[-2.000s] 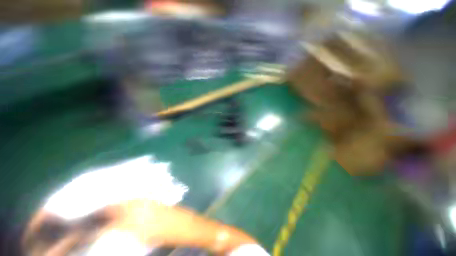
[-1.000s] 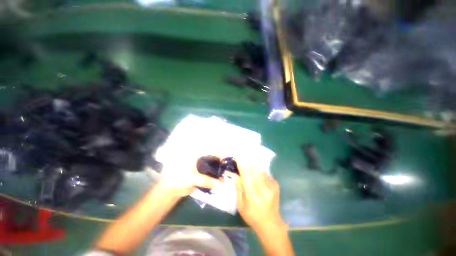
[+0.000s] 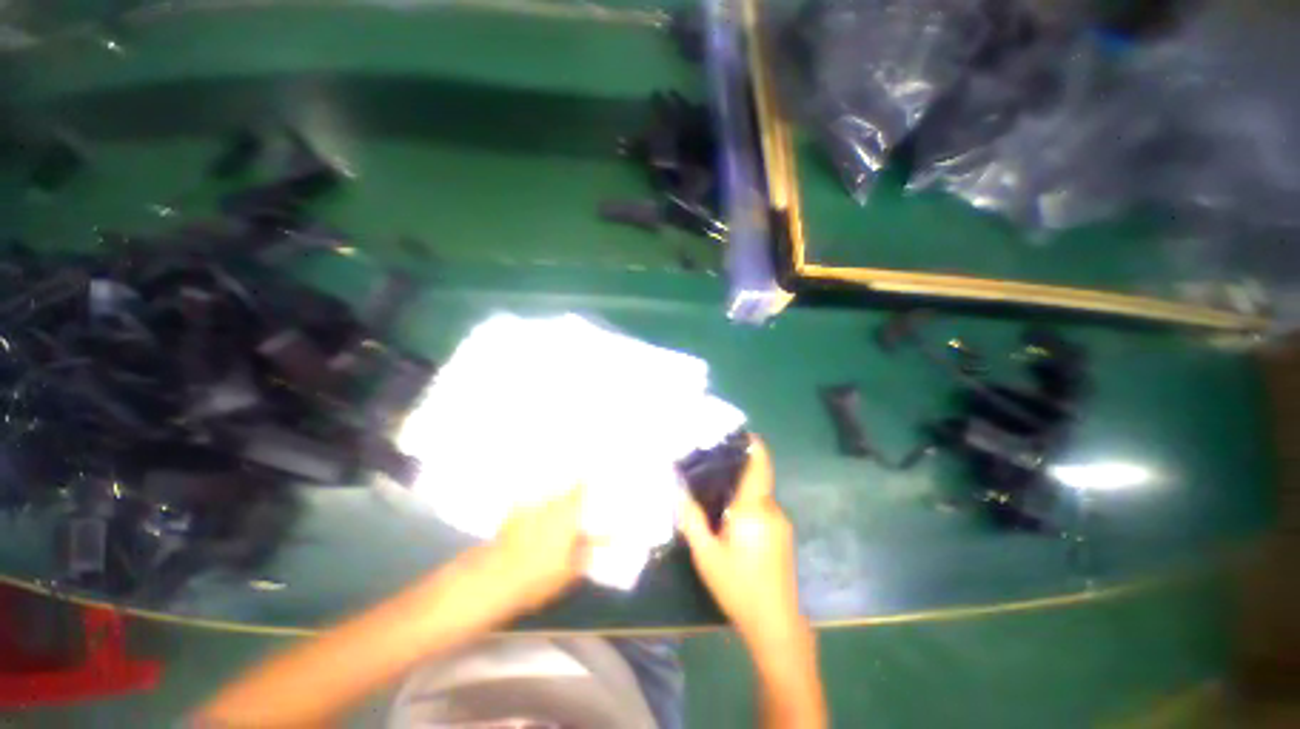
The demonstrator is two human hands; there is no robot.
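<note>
A white stack of sheets or bags [image 3: 556, 406], overexposed, lies in front of me on the green bench. My left hand [image 3: 545, 541] is at the front edge of the stack; its fingers are lost in the glare, so I cannot tell whether it grips a sheet. My right hand [image 3: 744, 530] holds a black unit [image 3: 713, 477] at the right edge of the stack, between thumb and fingers.
A large pile of black units [image 3: 186, 378] lies at left. A yellow-edged frame [image 3: 998, 288] at upper right surrounds shiny bagged goods [image 3: 984, 114]. Black parts [image 3: 1015, 434] lie below the frame; another dark cluster [image 3: 682, 157] is left of it. A red stool [image 3: 86, 662] stands lower left.
The head view swung from the floor and cartons to the bench. Since one second ago, the black unit has moved from between both hands to the right hand, at the stack's right edge.
</note>
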